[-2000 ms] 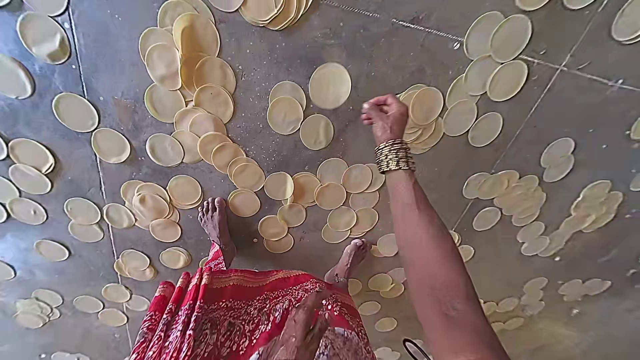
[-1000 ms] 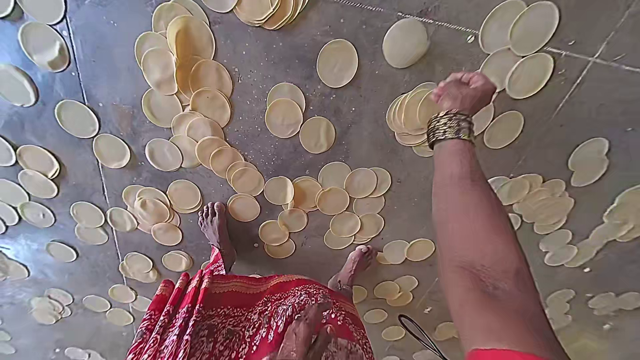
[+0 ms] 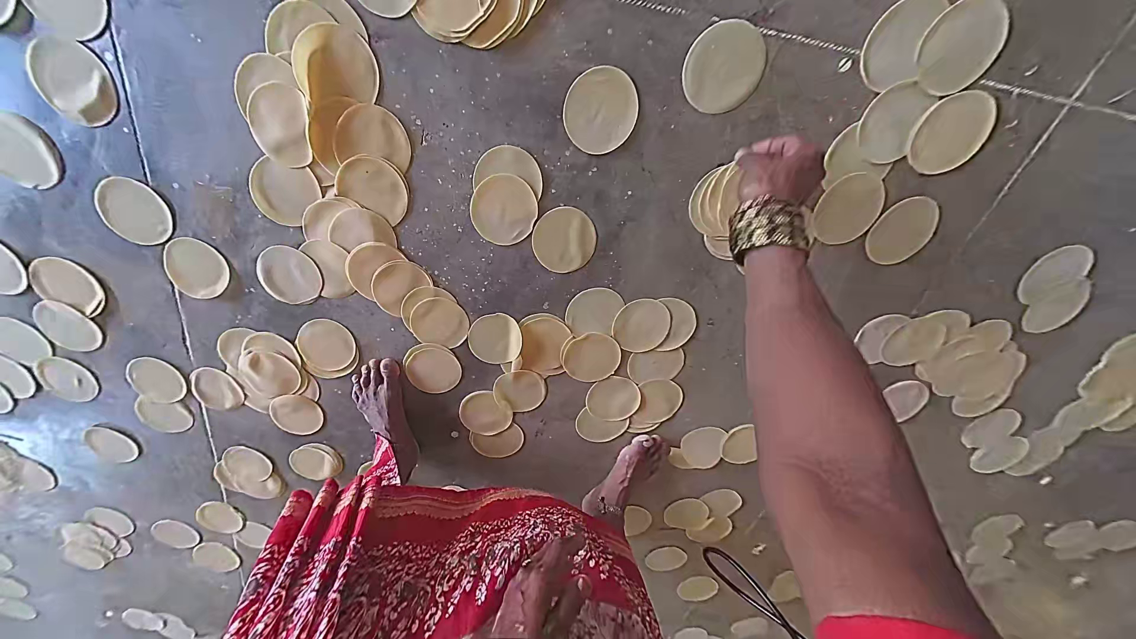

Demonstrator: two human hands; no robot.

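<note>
My right hand [image 3: 781,169], with gold-coloured bangles [image 3: 769,227] at the wrist, is extended over the floor with its fingers curled in. It is above the right edge of a fanned pile of thin round dough discs [image 3: 713,204]; whether it grips one is hidden by the hand. More discs [image 3: 848,209] lie just right of it. A single pale disc [image 3: 724,67] lies above the hand. My left hand [image 3: 541,590] rests low over the patterned red cloth [image 3: 444,550], blurred, and its fingertips are hard to make out.
Many overlapping discs [image 3: 439,321] cover the grey floor around my bare feet [image 3: 383,399]. A chain of them runs from upper left to the middle. A dark cord loop [image 3: 750,581] hangs near my right forearm. Pale lines [image 3: 1038,169] cross the floor.
My right hand has moved right from the left edge of the fanned pile. A pale disc lies above the pile where the earliest frame shows bare floor. My left hand stays on the cloth.
</note>
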